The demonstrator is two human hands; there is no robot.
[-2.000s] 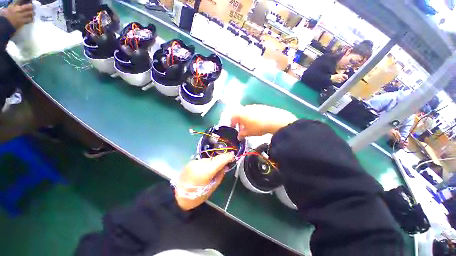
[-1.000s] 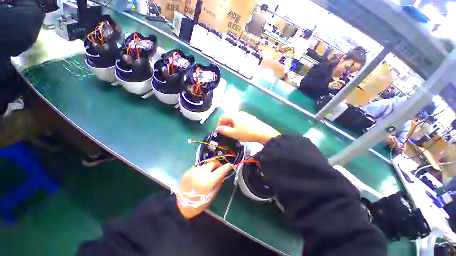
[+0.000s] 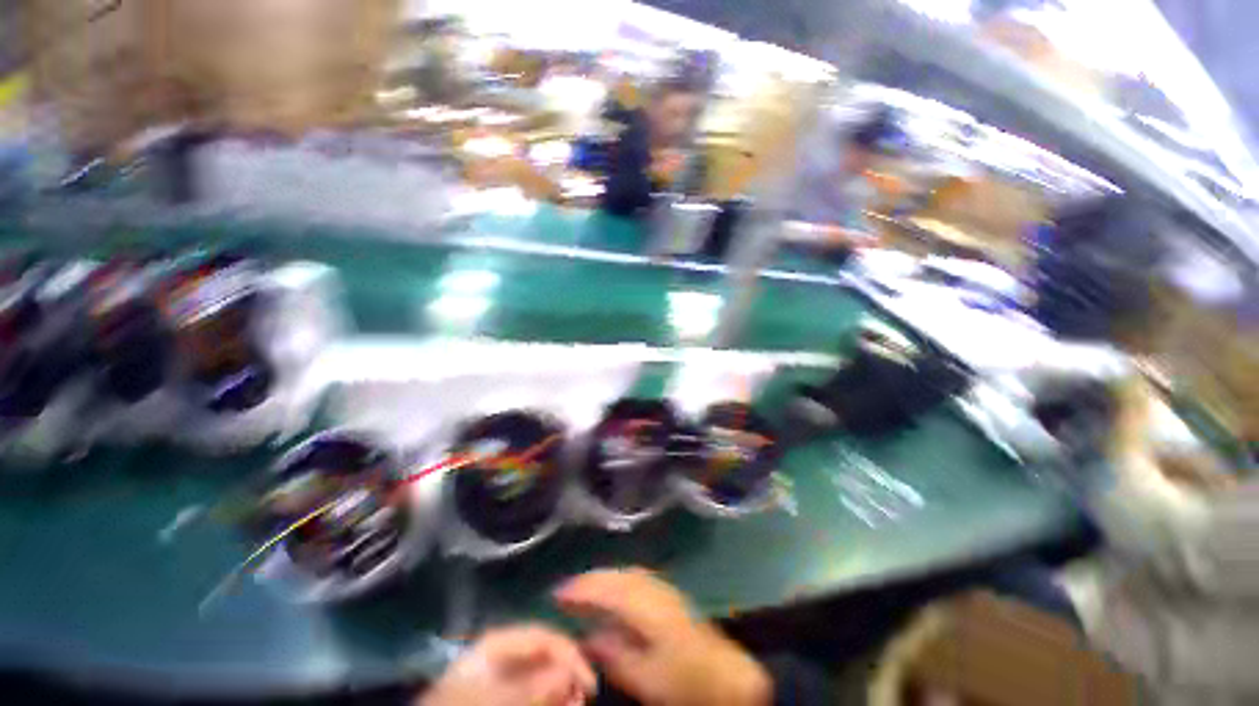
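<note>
The view is blurred. A row of several open round white housings with black interiors stands on the green bench. The leftmost housing has red and yellow leads spilling out. The one beside it also holds coloured leads. My left hand is at the bottom edge, partly cut off. My right hand is just right of it, fingers bent towards it. Both are in front of the housings, not touching them. Blur hides whether either holds anything.
Black camera head assemblies on white cups stand at the left. Dark loose pieces lie right of the row, near a pale tangle. A brown carton is at the lower right. People sit beyond the bench.
The view has swung to the right, showing more housings and the bench's right end. Both hands have left the open housing and come together near the bench's front edge.
</note>
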